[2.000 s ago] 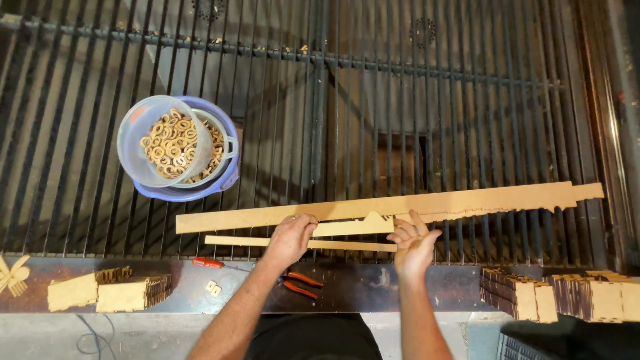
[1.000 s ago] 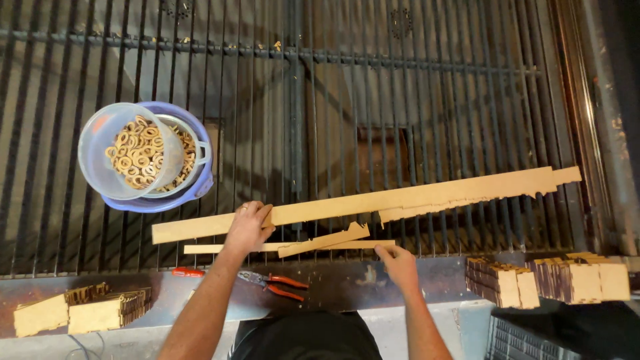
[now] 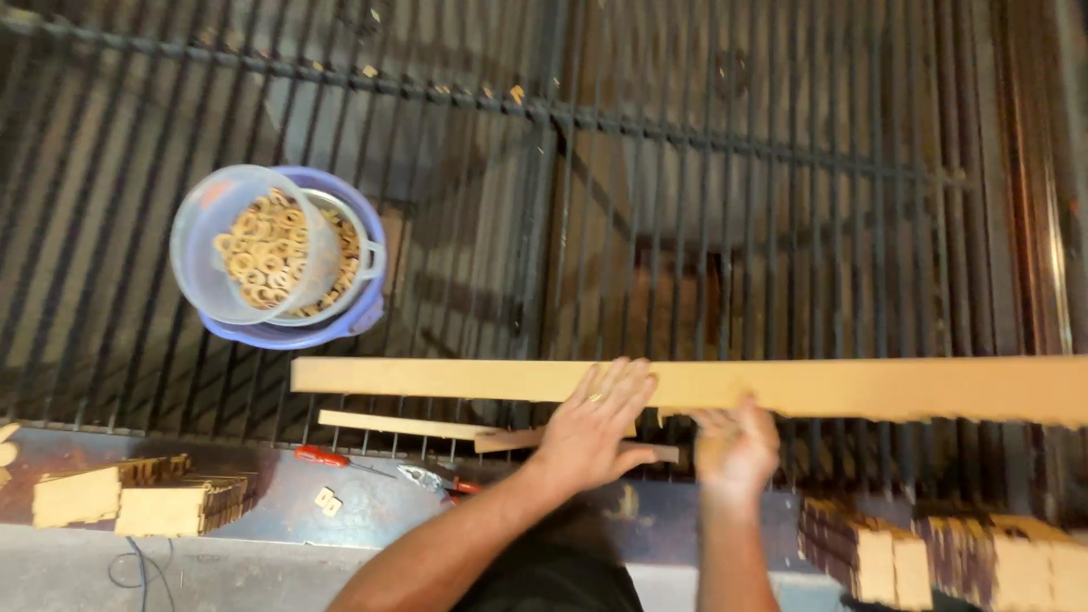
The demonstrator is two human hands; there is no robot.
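My left hand [image 3: 599, 425] lies palm down with fingers spread across the long wooden board strip [image 3: 442, 377], a ring on one finger. Blurred, my right hand [image 3: 738, 446] is at the strip's ragged lower edge, its fingers curled there; whether it grips the wood cannot be told. Beneath my left hand, partly hidden, are a thin wooden strip [image 3: 399, 423] and a shorter offcut [image 3: 508, 439]. A red-handled screwdriver [image 3: 323, 456] and pliers [image 3: 425, 478] lie on the metal ledge, left of my left forearm.
Nested plastic tubs [image 3: 374, 293] with small wooden rings [image 3: 268, 246] stand on the slatted metal bed [image 3: 476, 280]. Stacks of cut wooden pieces sit along the ledge, at left [image 3: 161, 508] and right [image 3: 892, 565]. Two small pieces [image 3: 328, 501] lie near the screwdriver.
The long strip has turned to lie nearly level and now extends past the right edge of view. My left hand has moved onto it; my right hand has moved from the thin strip's end to the long strip's lower edge.
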